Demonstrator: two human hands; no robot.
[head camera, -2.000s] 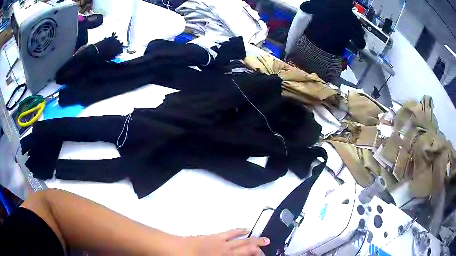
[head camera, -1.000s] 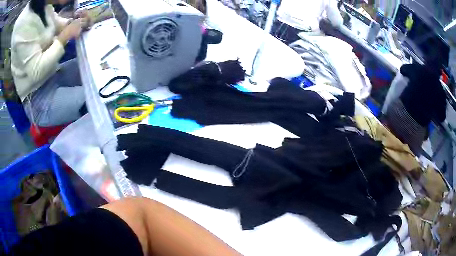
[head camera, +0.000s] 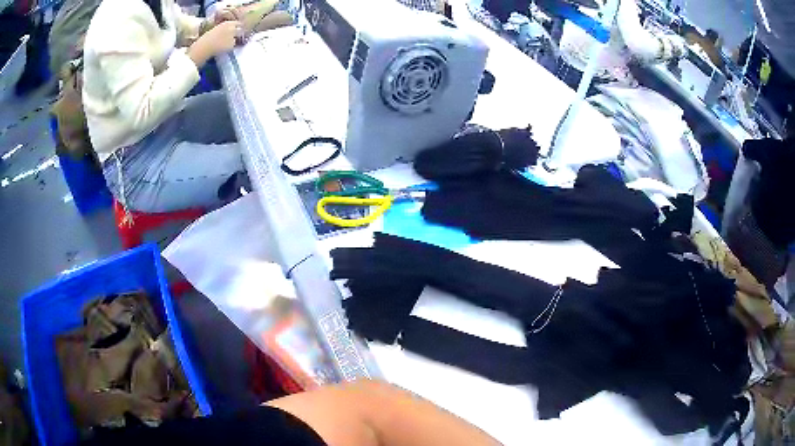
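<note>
Black cut pieces (head camera: 610, 322) lie in a dark heap on the white table, with strip-like ends pointing left and pale thread loops on top. Scissors with yellow and green handles (head camera: 353, 209) lie at the table's left part, beside a black loop (head camera: 311, 155). My left forearm and elbow cross the bottom edge, but my left hand is cut off below the picture. My right hand is not in view.
A neighbouring machine end with a round fan vent (head camera: 414, 80) stands behind the scissors. A blue crate (head camera: 32, 348) with brown pieces is on the floor at left. A seated person (head camera: 139, 78) is at upper left. Tan pieces (head camera: 771, 383) lie at the right edge.
The view has swung left, so the crate and seated person have come in and the sewing machine has gone out. My left hand has left the picture. The black heap looks unmoved on the table.
</note>
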